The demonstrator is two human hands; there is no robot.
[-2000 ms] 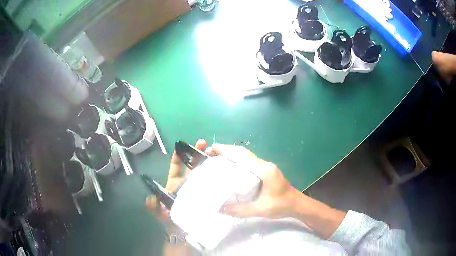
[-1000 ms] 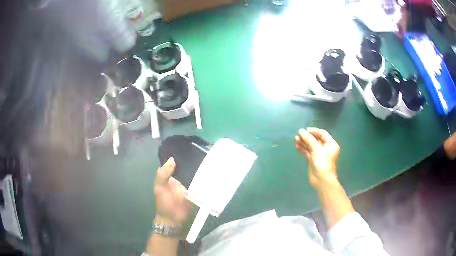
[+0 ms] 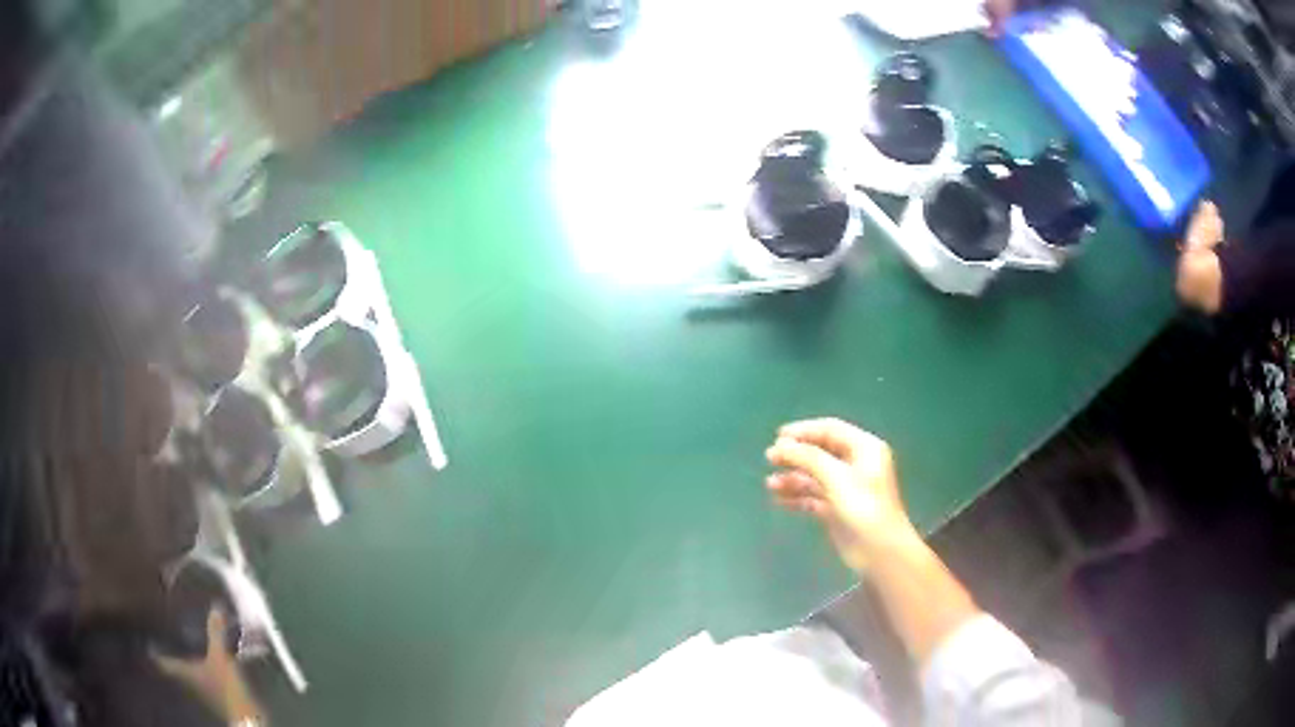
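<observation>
My left hand (image 3: 213, 679) is small and blurred at the lower left. It is at the near end of the left group, against a white-and-black camera unit (image 3: 213, 589) with a white antenna. Whether the fingers still grip this unit is unclear. My right hand (image 3: 838, 490) is above the green bench at centre right, with its fingers loosely curled and slightly apart. Nothing shows in it. Several grouped units (image 3: 341, 384) stand in rows at the left, black open sides up, antennas towards me.
Several waiting units (image 3: 802, 220) stand at the back right on the green bench (image 3: 611, 469). A blue bin (image 3: 1122, 128) with white parts is beyond them. Another person's hand (image 3: 1201, 259) is at the bin's near end. A brown panel (image 3: 369, 57) stands at the back left.
The unit held in front of me a second ago is gone from there; my left hand has moved to the lower left, beside the group. The view has shifted; my right hand remains over the bench.
</observation>
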